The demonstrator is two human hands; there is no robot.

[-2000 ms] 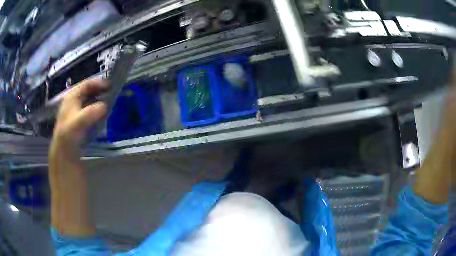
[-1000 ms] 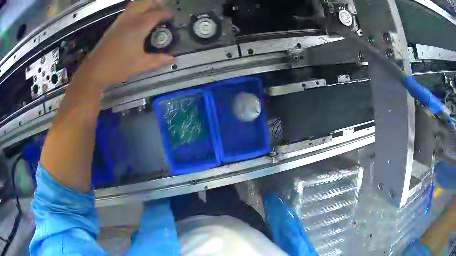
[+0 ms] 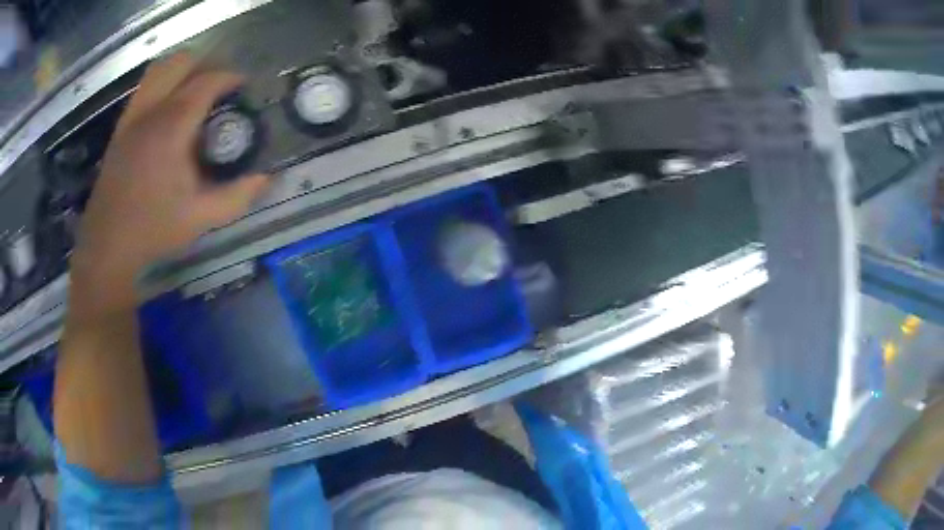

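My left hand is bare and blurred over the fixture plate at the upper left. Its thumb and fingers are apart around a round part with a pale ringed face and dark rim, which sits in the plate; no grip on it shows. A second round part sits beside it in the plate, just to the right. Of my right arm only a forearm and blue sleeve show at the lower right edge; the hand is out of the picture.
Two joined blue bins stand below the rail: one holds green bits, the other a white lump. A grey upright stands at the right. Clear ribbed trays are at the lower right, a dark belt above them.
The view has shifted, so the plate, bins and left hand appear farther left. My left hand stays beside the left round part. The right forearm remains at the lower right edge.
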